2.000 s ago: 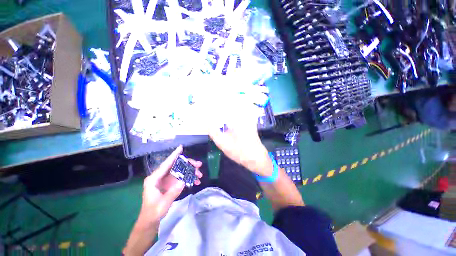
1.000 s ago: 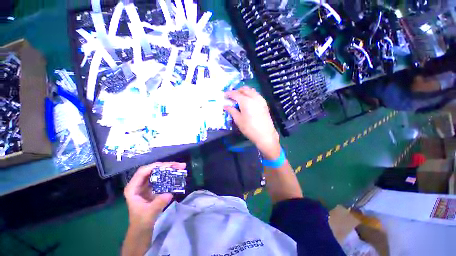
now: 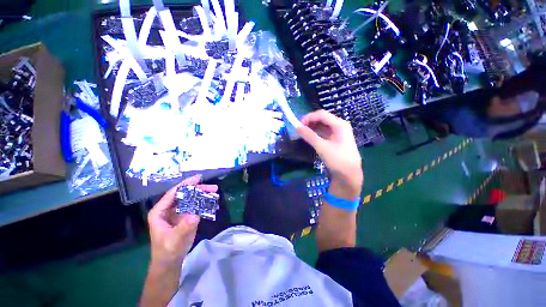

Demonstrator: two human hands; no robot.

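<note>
My left hand (image 3: 170,225) holds a small circuit board (image 3: 197,202) by its edges, below the tray's near edge. The board's face crowded with tiny parts is turned up. My right hand (image 3: 329,144), with a blue wristband, pinches the end of a white flat ribbon cable (image 3: 288,109) at the tray's right side. The cable's far end merges into the overexposed pile of white cables (image 3: 203,135). The large black tray (image 3: 123,174) holds this pile, with boards and upright white strips at its far side.
A cardboard box (image 3: 49,114) of small parts stands left, beside blue-handled cutters (image 3: 67,135) on a clear bag (image 3: 90,159). A slotted black rack (image 3: 341,90) and wired assemblies (image 3: 425,66) lie right. A small-parts tray (image 3: 316,195) is low near my lap. Cartons (image 3: 479,258) stand lower right.
My right hand has moved right and slightly towards me, and a white cable now stretches from its fingertips. My left hand still holds the board, now tilted slightly differently.
</note>
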